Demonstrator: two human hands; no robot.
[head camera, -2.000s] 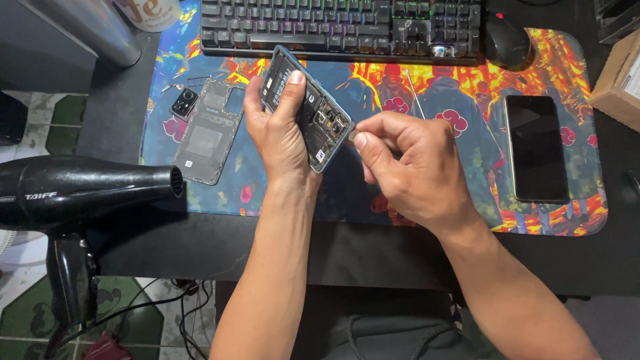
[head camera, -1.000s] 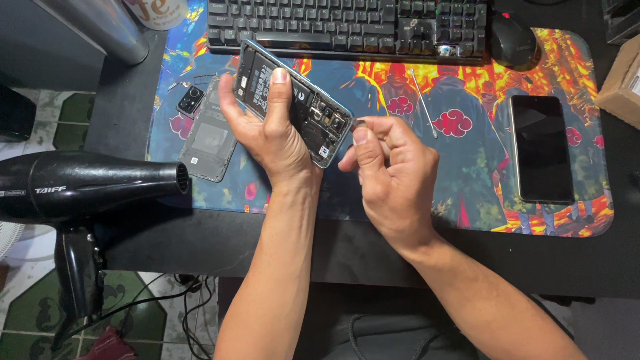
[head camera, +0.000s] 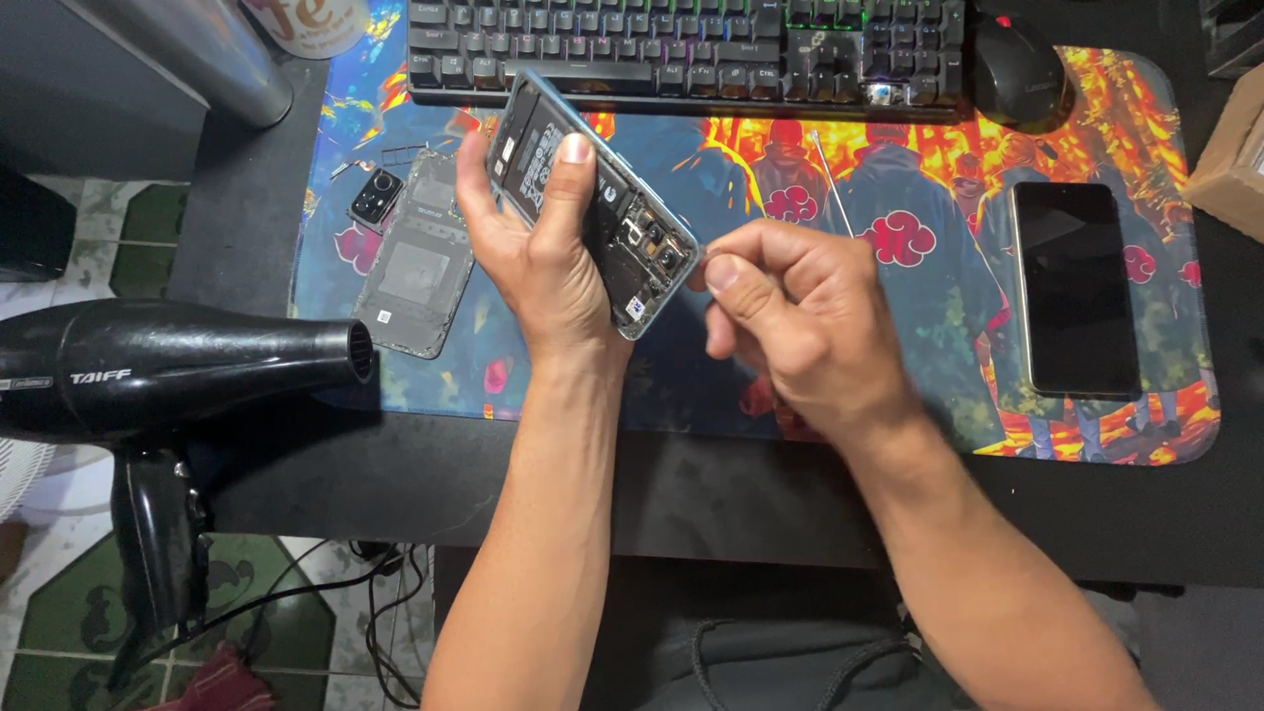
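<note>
My left hand (head camera: 553, 247) holds an opened smartphone (head camera: 632, 247) tilted, its battery and camera parts facing up and my thumb across the battery. Close to the phone's lower right corner is my right hand (head camera: 790, 306), thumb and forefinger pinched together; whether a small thing is between them cannot be made out. A detached phone back cover (head camera: 420, 267) lies on the patterned desk mat (head camera: 691, 385), with a camera lens cover (head camera: 376, 197) beside its upper left edge. Behind my right hand a thin metal tool (head camera: 831, 183) rests on the mat.
A black hair dryer (head camera: 217, 360) juts in from the left. A keyboard (head camera: 681, 59) and a mouse (head camera: 1019, 74) stand at the back. Another smartphone (head camera: 1076, 286) lies at the right, near a cardboard box (head camera: 1234, 148). A cup (head camera: 311, 25) stands at the back left.
My right hand stays near the phone's corner, its fingers shifting slightly. My left hand keeps its hold on the phone.
</note>
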